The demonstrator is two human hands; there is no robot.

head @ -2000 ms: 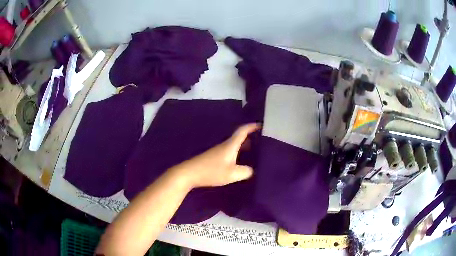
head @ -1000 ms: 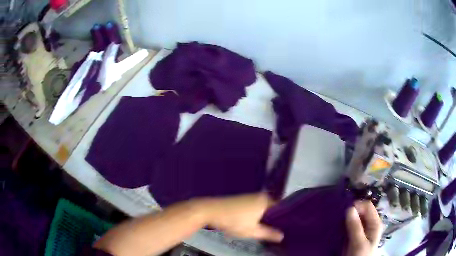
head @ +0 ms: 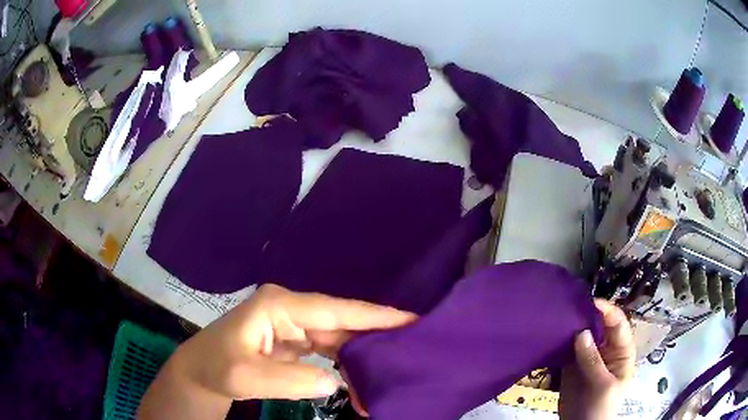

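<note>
A purple cut panel is held up between my two hands in front of the table's front edge, its upper edge curved. My left hand is at its left end, thumb and fingers spread, some fingertips hidden behind the fabric. My right hand pinches its right end, close to the overlock machine. Two flat purple panels lie on the white table, one at the left and one in the middle, partly covered by the held panel.
A crumpled purple heap and another purple piece lie at the back by the wall. Purple thread cones stand behind the overlock. A green crate is below the table edge. Another sewing machine is at the far left.
The panel, low beside the machine a second ago, is now raised and stretched between both hands. My left hand has moved left and opened wider. My right hand came into view after the earliest frame.
</note>
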